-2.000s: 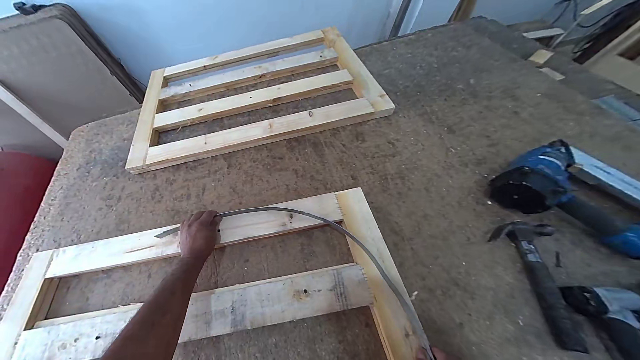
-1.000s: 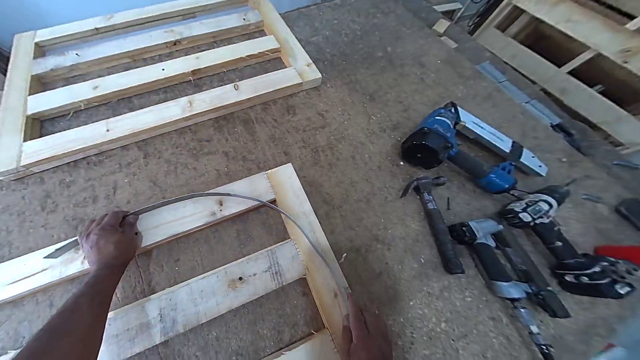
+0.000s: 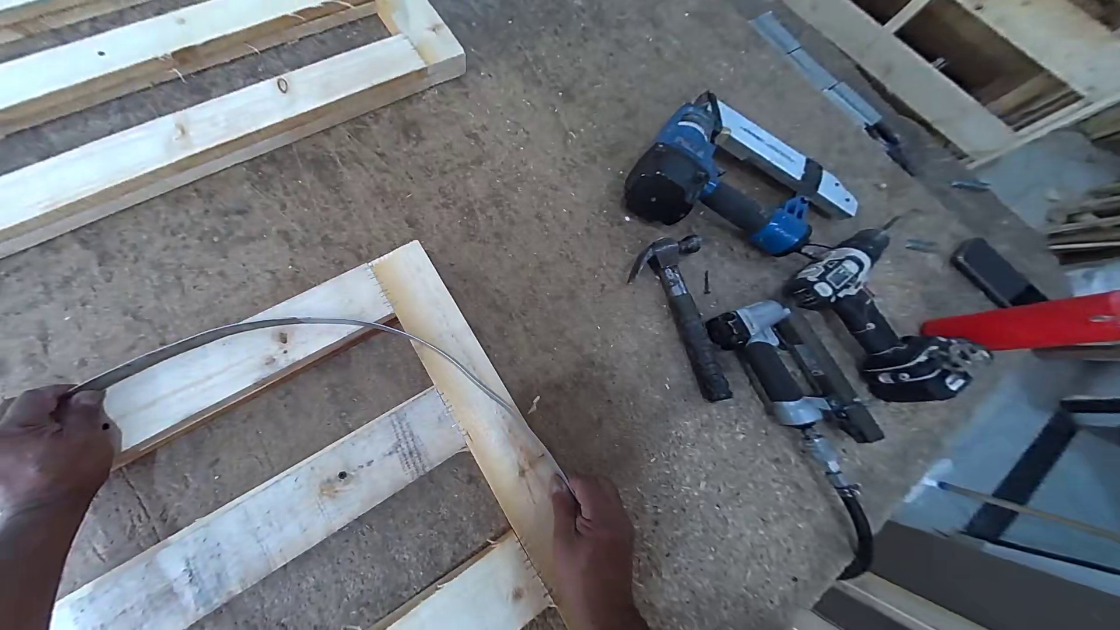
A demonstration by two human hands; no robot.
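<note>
A thin grey flexible strip (image 3: 302,322), bowed upward in an arc, spans between my two hands over a slatted wooden frame (image 3: 437,324). My left hand (image 3: 57,446) grips its left end beside the frame's upper slat. My right hand (image 3: 591,542) pinches the other end between thumb and fingers, close against the outer edge of the frame's right-hand end board. Whether the strip is metal or plastic I cannot tell. The frame lies flat on the worktable, and its left and bottom parts run out of view.
A second slatted wooden frame (image 3: 219,122) lies at the upper left. On the right are a blue nail gun (image 3: 682,166), a claw hammer (image 3: 691,324), a smaller air tool (image 3: 770,359) with a hose, a cordless drill (image 3: 844,280), a red object (image 3: 1032,322) and strips of fasteners (image 3: 814,66).
The view has swung right, bringing the drill and red object in. My right hand, barely visible at first, now shows fully at the strip's end. Both hands keep hold of the strip.
</note>
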